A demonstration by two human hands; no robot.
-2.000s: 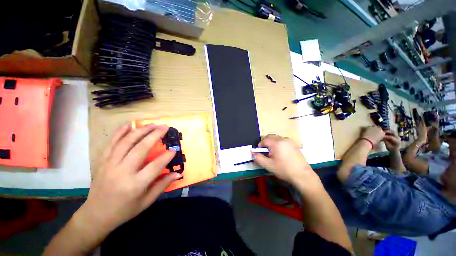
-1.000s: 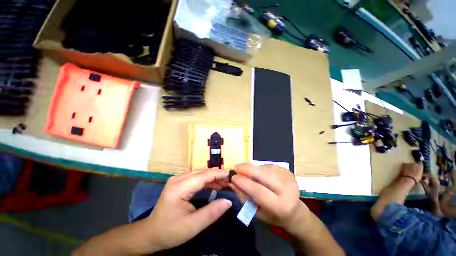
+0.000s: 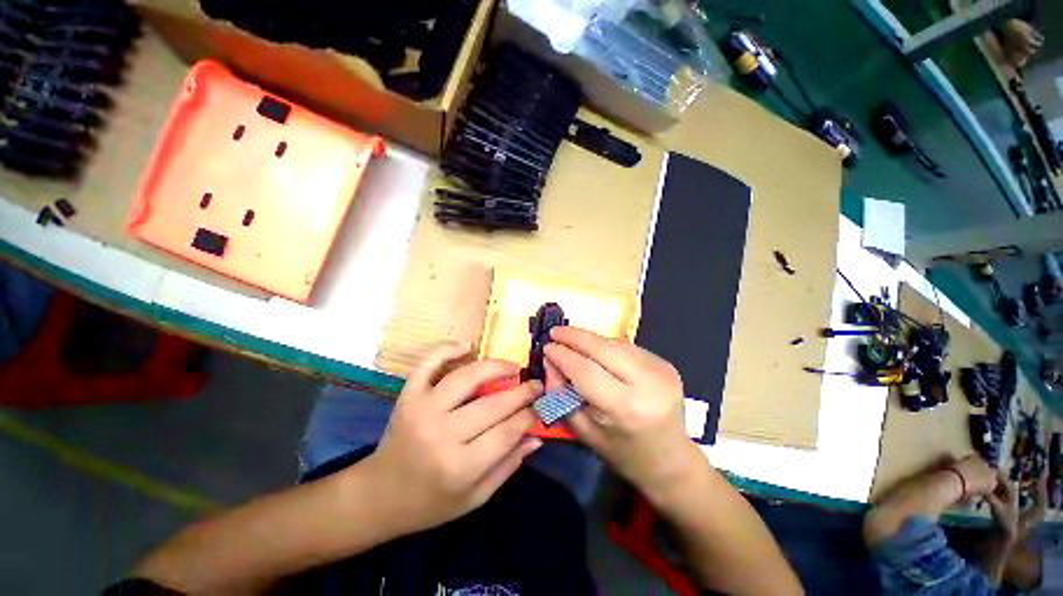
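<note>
The black plastic housing (image 3: 544,328) stands out from the orange fixture tray (image 3: 509,314), near its middle. My left hand (image 3: 466,431) lies at the tray's front left with its fingertips at the housing's lower end. My right hand (image 3: 618,402) is on the housing's right side, fingertips touching it, with a small silver-grey striped item (image 3: 557,404) held under its fingers. The fingers hide the lower part of the housing, and whether my left fingers grip it is hard to tell.
A black sheet (image 3: 697,279) lies right of the tray. Stacked black parts (image 3: 507,146) and an open cardboard box (image 3: 460,87) are behind. A second orange tray (image 3: 251,186) is at left. Wired assemblies (image 3: 898,349) lie at right, near another person's hands (image 3: 973,477).
Both hands have moved from in front of the tray onto the housing. The silver-grey item came along in my right hand. The view has shifted, so the bench appears turned.
</note>
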